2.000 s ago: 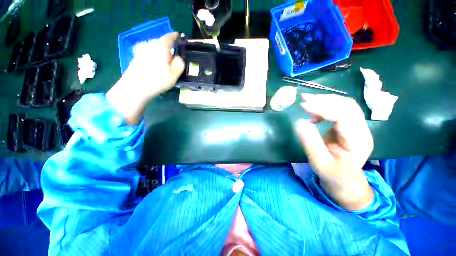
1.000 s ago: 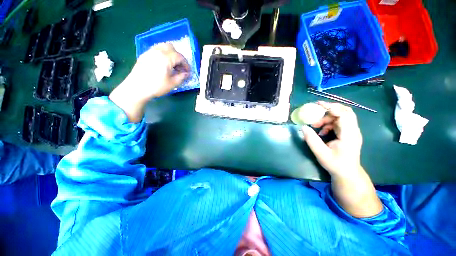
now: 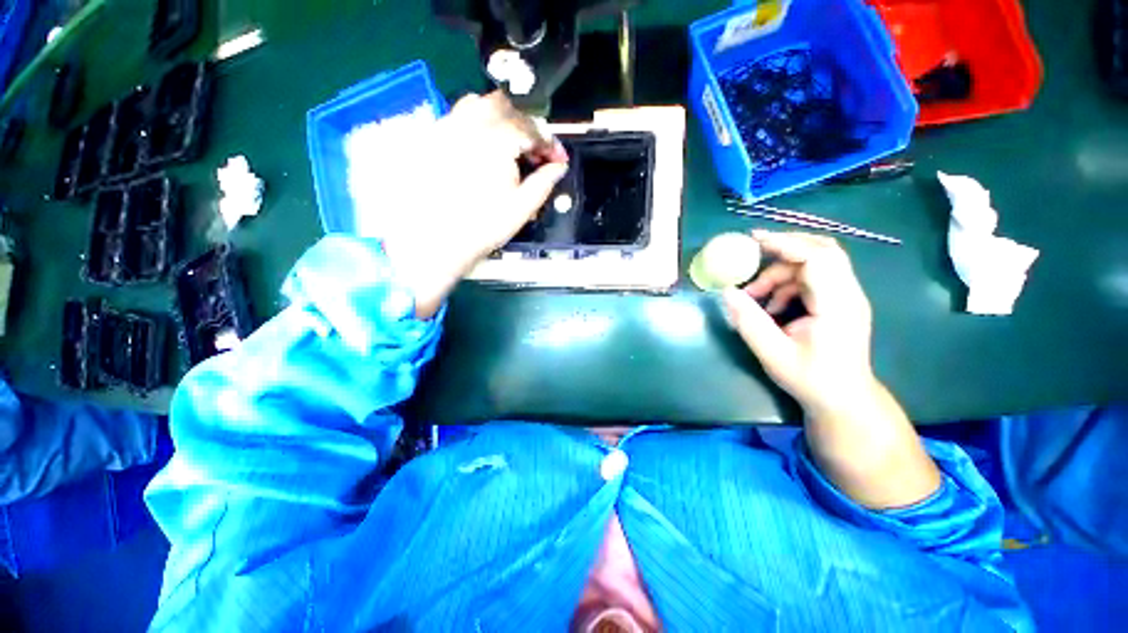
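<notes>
A black housing (image 3: 615, 192) lies open in the cream-white press fixture (image 3: 666, 186), its two compartments facing up. My left hand (image 3: 476, 179) is over the left compartment with its fingertips pinched together and hides most of it; whether a small part is between the fingertips cannot be told. My right hand (image 3: 810, 309) holds the pale yellow-green squeeze bottle (image 3: 726, 261), seen nearly end-on, between thumb and fingers beside the fixture's lower right corner.
The left blue bin (image 3: 332, 161) holds white parts. The right blue bin (image 3: 732, 136) holds black tangled parts, with a red bin (image 3: 1008, 62) beside it. Tweezers (image 3: 816, 223) lie below. Crumpled tissues (image 3: 239, 192) lie on both sides. Waiting housings (image 3: 130, 229) stand left. The black press (image 3: 526, 31) is behind.
The housing was set into the fixture. My left hand went from it to the left blue bin, then back over its left compartment. My right hand closed on the squeeze bottle.
</notes>
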